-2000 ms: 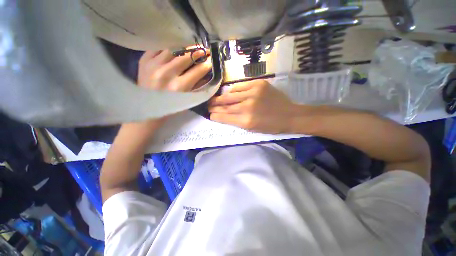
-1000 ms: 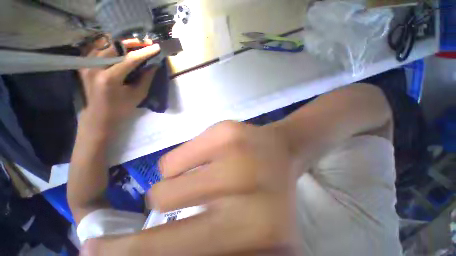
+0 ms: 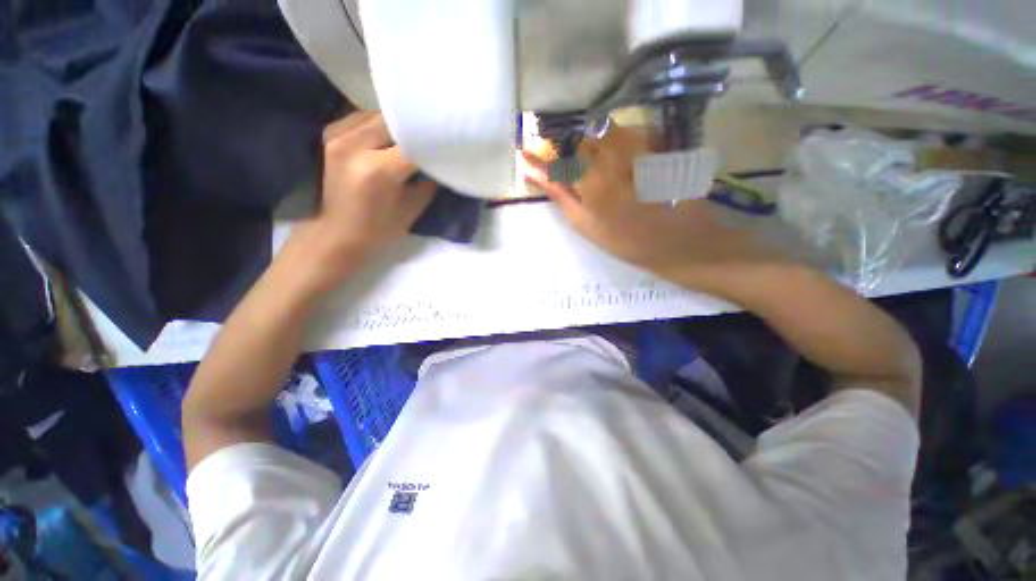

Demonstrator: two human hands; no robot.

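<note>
The white sewing machine head (image 3: pixel 443 91) covers the top middle of the view and hides the needle area in part. My left hand (image 3: pixel 369 187) is left of the needle area, its fingers on a small folded end of dark cloth (image 3: pixel 452 213). The large dark garment piece (image 3: pixel 170 148) lies over the left of the table. My right hand (image 3: pixel 608 187) is at the lit needle area, right of the cloth end. Its fingertips are partly hidden behind the machine parts, so whether it holds anything does not show.
Snips (image 3: pixel 744 195) lie right of my right hand, partly covered. A crumpled clear bag (image 3: pixel 863 204) and black-handled scissors (image 3: pixel 971 227) lie further right. Printed marks run along the white table's front edge (image 3: pixel 511 312). Blue baskets (image 3: pixel 369 392) stand below the edge.
My right hand has moved from close before the camera up to the needle area. The view has shifted, showing more machine head and more dark cloth at left. My left hand stays at the cloth end.
</note>
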